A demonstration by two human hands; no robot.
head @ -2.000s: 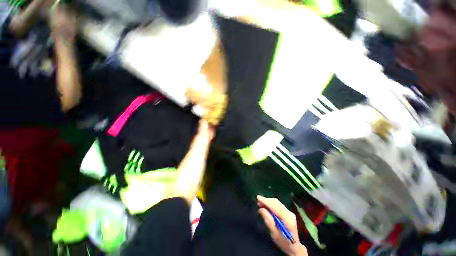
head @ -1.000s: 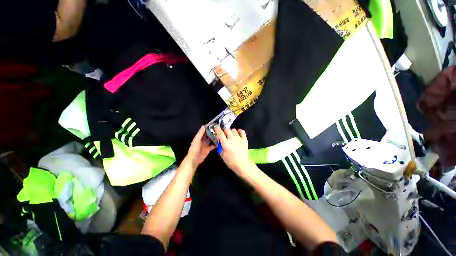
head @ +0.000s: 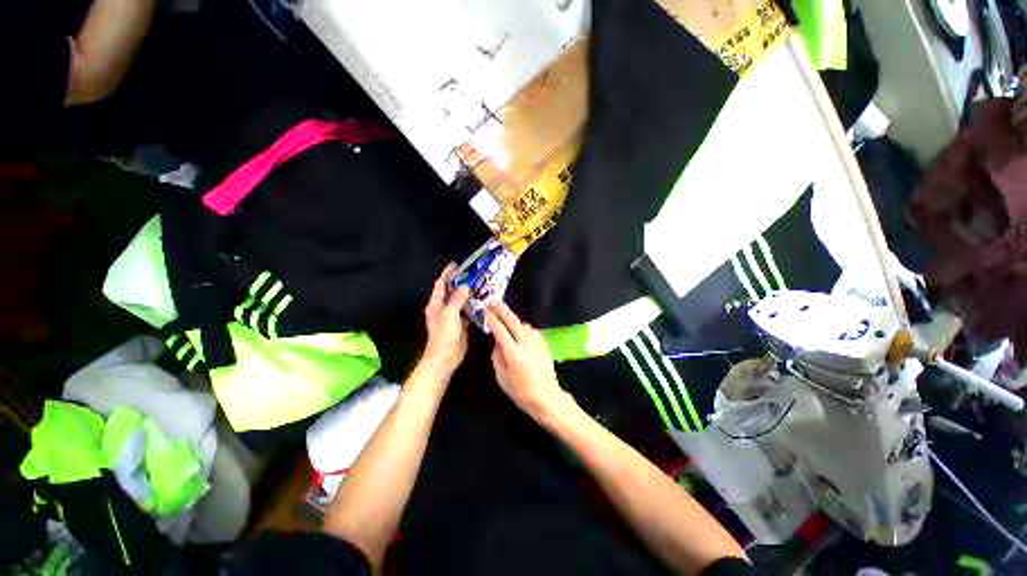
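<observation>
A small white and blue thing (head: pixel 484 277), perhaps a ticket pad or small case, is at the corner of the taped cardboard table edge. A blue stick like a pen lies along it. My left hand (head: pixel 447 326) grips its left side, thumb on top. My right hand (head: pixel 523 358) has its fingertips at its lower edge. Fine details are blurred. A black panel with a white part (head: pixel 732 186) and white stripes lies just right of my hands. A black bundle (head: pixel 338 242) with a pink strip (head: pixel 265 169) and pale-green parts lies to the left.
A cream-white sewing machine (head: pixel 839 416) stands at the right, with a pale rod above it. The white table with brown cardboard (head: pixel 546 124) is ahead. Grey and neon-green pieces (head: pixel 146 439) lie at lower left. Another person's arm (head: pixel 107 45) is at upper left.
My right hand came from the lower right with the blue pen to meet my left hand. Since then its fingers have moved slightly down, and the blue stick shows at the small thing.
</observation>
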